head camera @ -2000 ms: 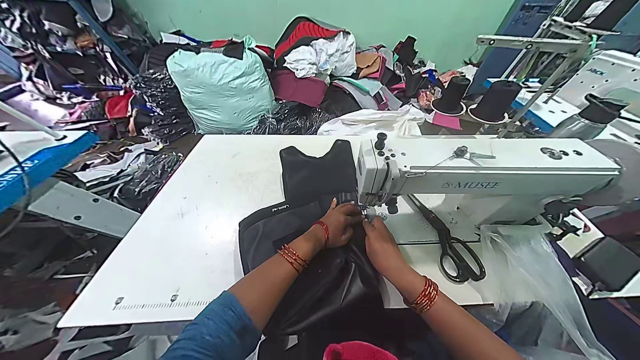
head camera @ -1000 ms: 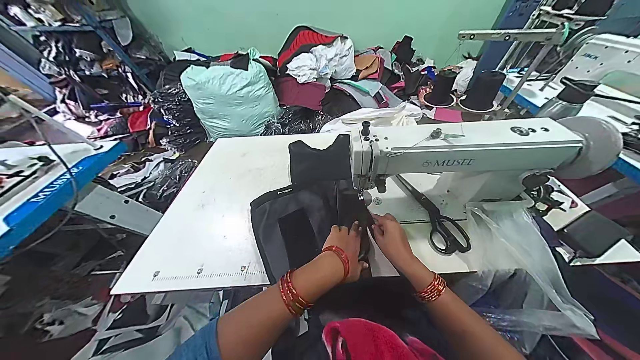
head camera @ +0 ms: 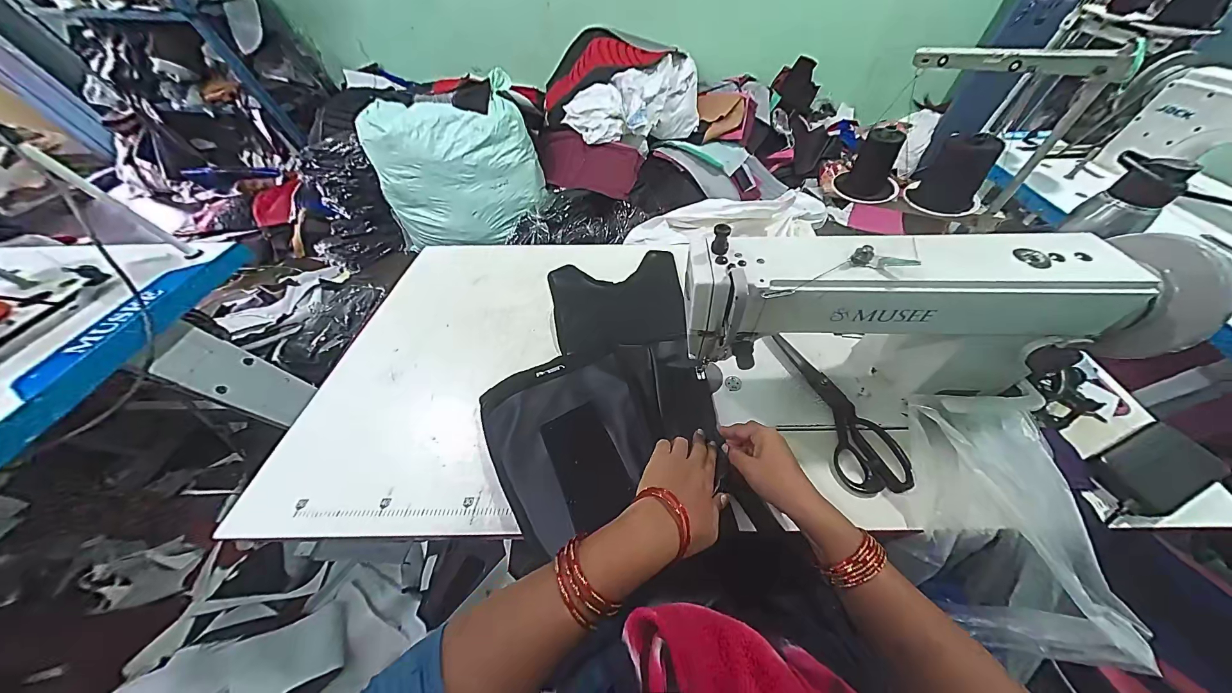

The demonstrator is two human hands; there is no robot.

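Black fabric pieces (head camera: 520,414) lie under the needle area of a Musee sewing machine (head camera: 943,289), with a shaped black panel (head camera: 616,303) reaching out behind. My left hand (head camera: 683,481) rests on the black fabric just in front of the presser foot, fingers curled at its edge. Close beside it, my right hand (head camera: 765,462) pinches the fabric's right edge between thumb and fingers. Black-handled scissors (head camera: 857,433) lie right of my right hand, blades pointing toward the machine head. The part of the fabric under my hands is hidden.
The white table (head camera: 385,423) bears a printed ruler scale at its front edge. Clear plastic sheeting (head camera: 1011,520) hangs over the front right. Thread cones (head camera: 953,173), a pale green sack (head camera: 452,173) and heaped cloth stand behind. Another machine table (head camera: 125,327) is at left.
Both hands have moved toward the front of the table, away from the needle, where they were two seconds ago. More of the black fabric's patch shows now. The view has shifted somewhat.
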